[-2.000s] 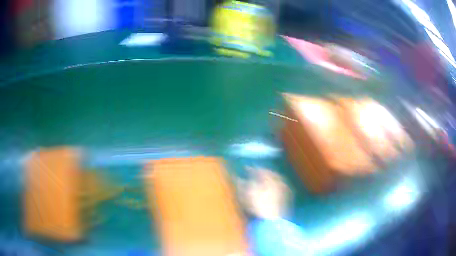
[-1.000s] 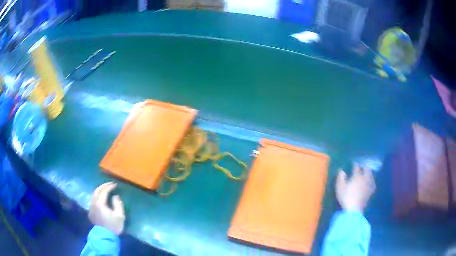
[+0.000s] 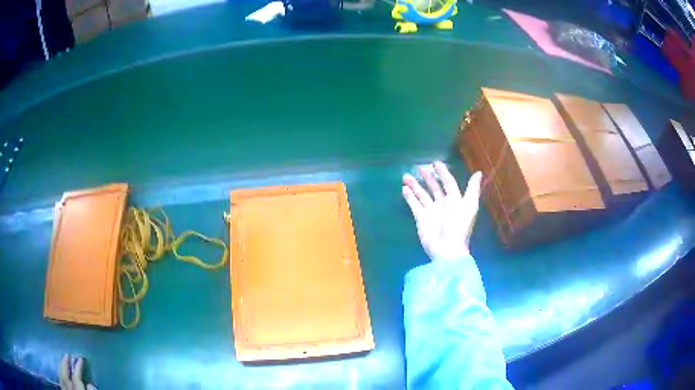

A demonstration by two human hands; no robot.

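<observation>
An orange tray (image 3: 296,270) lies flat on the green bench in front of me, with a small pale piece at its upper left corner. A thin stack of orange trays (image 3: 85,255) lies at the left, with a tangle of yellow rubber bands (image 3: 141,244) against its right side. My right hand (image 3: 443,217) is open with fingers spread, between the middle tray and the banded tray bundles (image 3: 545,171), and holds nothing. Only a few fingers of my left hand (image 3: 73,372) show at the lower left edge, below the left stack; the rest is cut off.
The green bench (image 3: 267,114) curves across the view. A yellow and blue fan (image 3: 425,11) is cut off at the far edge. A white piece (image 3: 267,11) lies far left of it. A pink sheet (image 3: 545,34) with a clear bag lies at far right. Brown boxes (image 3: 107,17) show at far left.
The view has swung right, so the trays appear further left and the bundles show more fully. My right hand now reaches forward, nearer the bundles. My left hand is now mostly out of view.
</observation>
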